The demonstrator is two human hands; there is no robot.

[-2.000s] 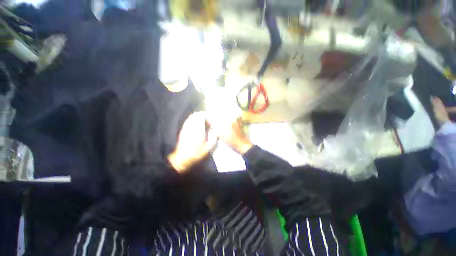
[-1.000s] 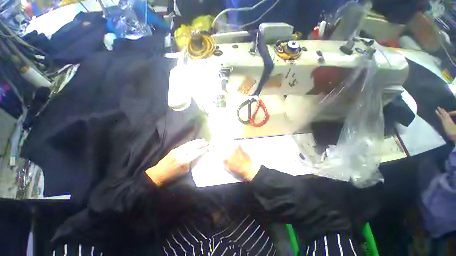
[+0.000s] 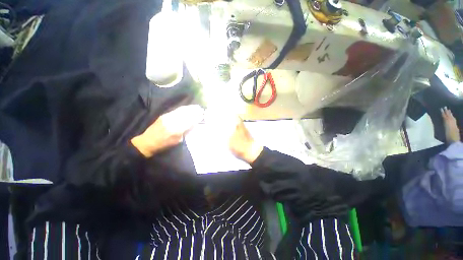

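Observation:
Black garment fabric [image 3: 61, 101] is spread left of the sewing machine and over the table edge. The off-white sewing machine [image 3: 315, 51] crosses the upper right; its needle area is lost in lamp glare. My left hand [image 3: 167, 129] lies at the fabric's right edge, left of the glare; its fingertips are washed out, and what they hold, if anything, cannot be told. My right hand [image 3: 244, 141] is on the bright white machine bed [image 3: 216, 155], fingers bent, its tips also in glare. A gap of white shows between the hands.
Snips with black and red loops [image 3: 258, 89] rest against the machine. A crumpled clear plastic bag [image 3: 363, 139] hangs at its right. A dark strap [image 3: 295, 33] crosses the arm. A person's lilac sleeve [image 3: 437, 183] and hand are at the far right. Green strips [image 3: 355, 228] show beside my lap.
The view has shifted closer to the machine since a second ago. My hands, close together two seconds ago, are now farther apart, the left one more to the left.

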